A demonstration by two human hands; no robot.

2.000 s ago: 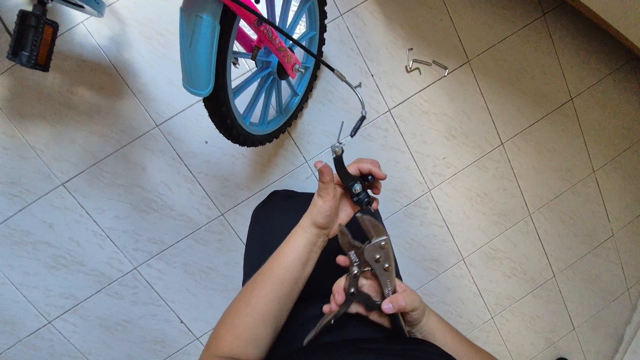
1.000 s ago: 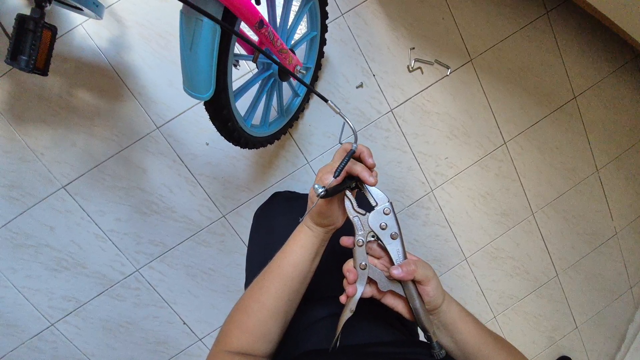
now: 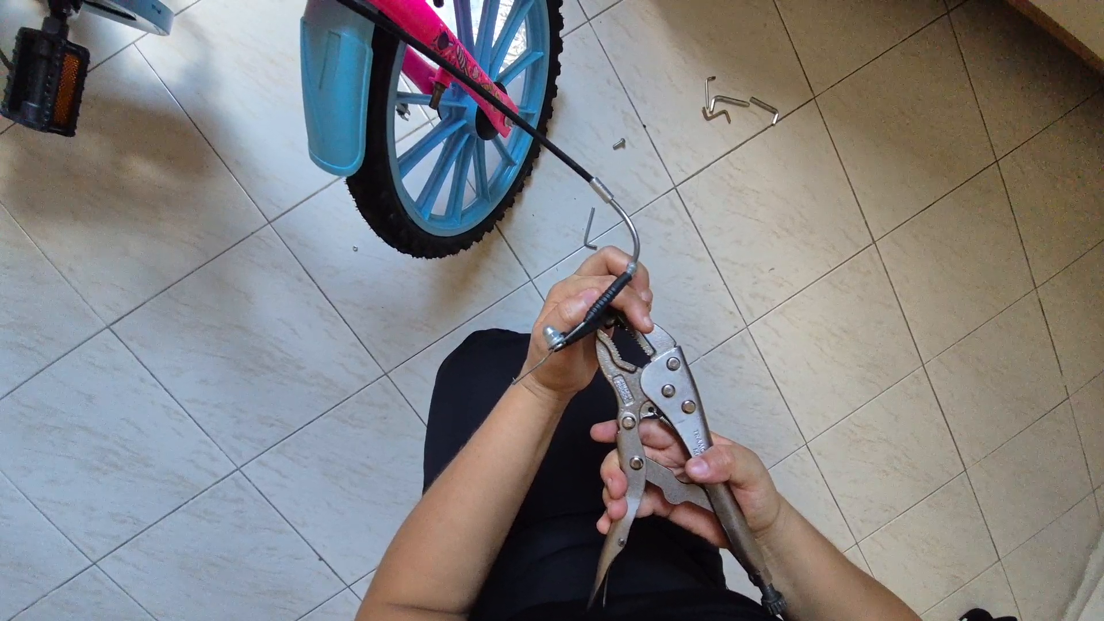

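Note:
My left hand [image 3: 580,332] holds a black bicycle V-brake arm [image 3: 580,335] with a bolt at its lower end. A curved metal brake cable noodle [image 3: 632,228] with a black rubber boot [image 3: 609,296] runs from the black cable housing [image 3: 509,112] down to this hand. Beneath the fingers, the toothed jaws of metal locking pliers [image 3: 677,388] are spread around or beside part of the black arm; whether they touch it is hidden. My right hand [image 3: 699,479] grips the pliers by both handles. A loose cable end sticks out near my left wrist.
A blue-spoked bicycle wheel [image 3: 457,164] with a black tyre, a pink fork [image 3: 466,65] and a blue mudguard [image 3: 336,95] stands ahead. A pedal [image 3: 47,82] is at upper left. Several hex keys [image 3: 724,102] and a small screw [image 3: 619,144] lie on the tiled floor.
The brake arm in my left hand has turned, its bolt now pointing to the lower left. The noodle, apart from the hand two seconds ago, now reaches it. The pliers have turned too.

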